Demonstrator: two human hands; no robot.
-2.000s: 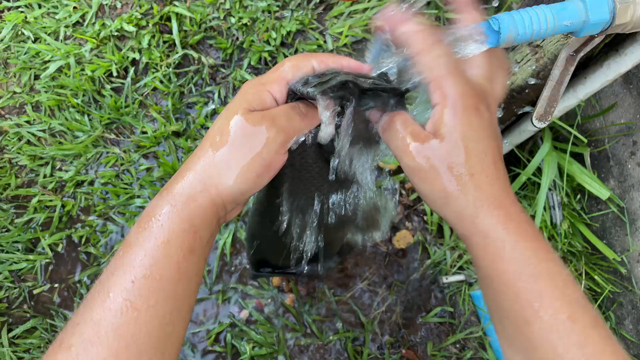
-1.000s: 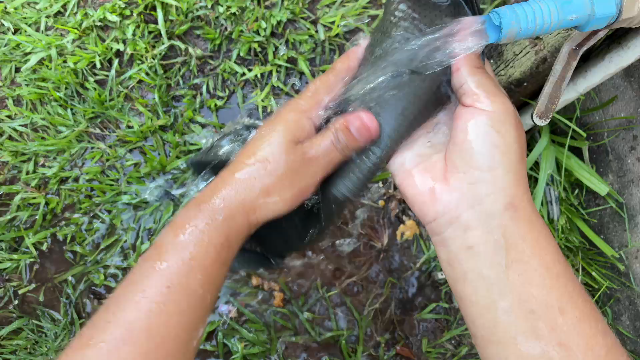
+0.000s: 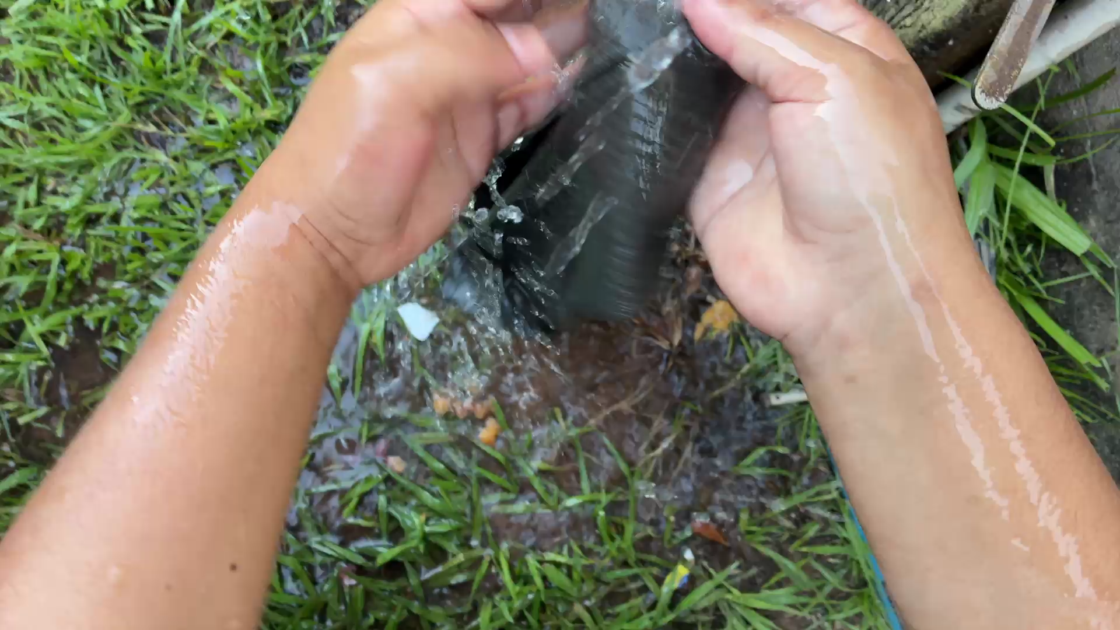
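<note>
A dark, wet piece of flexible material, fabric or rubber-like, hangs between my hands at the top centre, blurred by motion. My left hand is at its left side, with the fingertips blurred and partly cut off by the frame's top edge. On the other side, my right hand grips its upper right edge between thumb and fingers. Water runs over the material and splashes off its lower left part. Both hands and forearms are wet.
Muddy, waterlogged ground and grass lie below. A white fragment rests left of centre. At the upper right are a rusty metal handle, a pale pipe and wood. A blue strip shows beside my right forearm.
The dark material has turned from a slant across my left hand to hanging more upright between both hands. My left hand no longer lies across it. The blue hose end has left the view.
</note>
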